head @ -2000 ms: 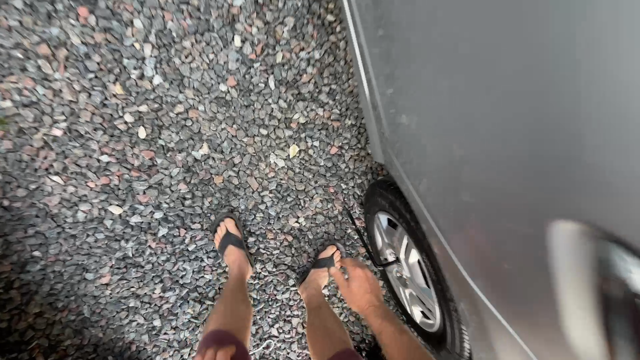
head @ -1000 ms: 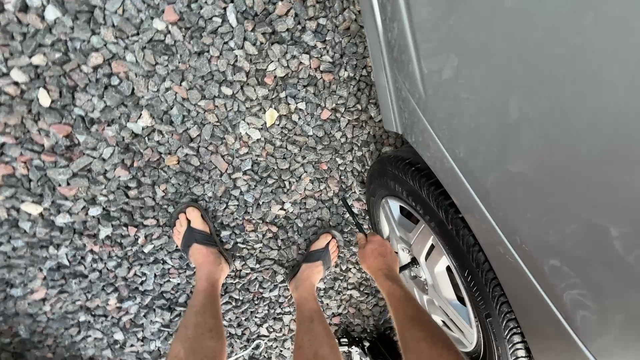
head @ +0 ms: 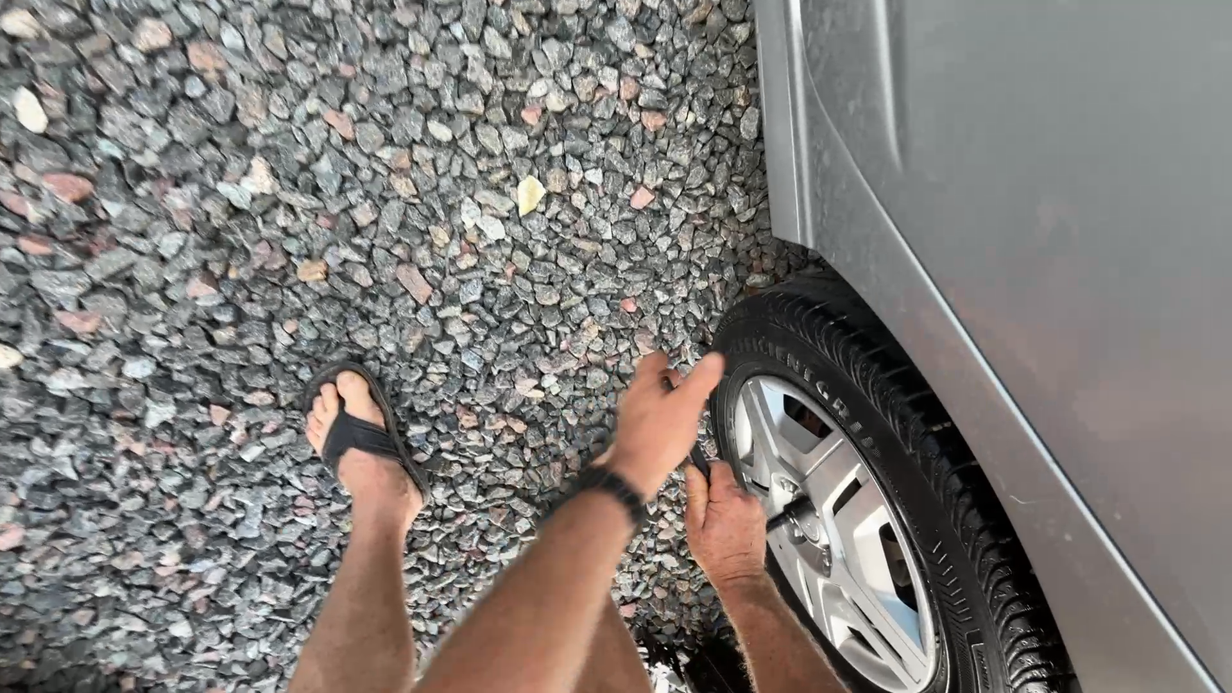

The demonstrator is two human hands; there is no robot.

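A black L-shaped lug wrench [head: 700,460] meets the hub area of a silver alloy car wheel [head: 847,549] with a black tyre [head: 895,414]. My right hand [head: 727,529] is closed round the wrench near its bend, just left of the rim. Above it, my left hand [head: 659,423], with a dark band on the wrist, lies over the wrench's long arm. Its thumb stands apart from the fingers, and a dark bit of the bar shows between them. Whether the left fingers grip the bar is hidden. The wrench's short arm points into the wheel; its socket end is hard to make out.
Grey car bodywork [head: 1049,241] fills the right side, its lower edge running past the tyre. Loose gravel [head: 241,241] covers the ground. My left foot in a black flip-flop [head: 361,433] stands at lower left. A dark object, partly hidden, lies at the bottom edge by my right forearm.
My left hand has come into view and moved to the wrench's long arm. My right hand, apart from the wrench two seconds ago, now holds it. The view has come closer to the wheel.
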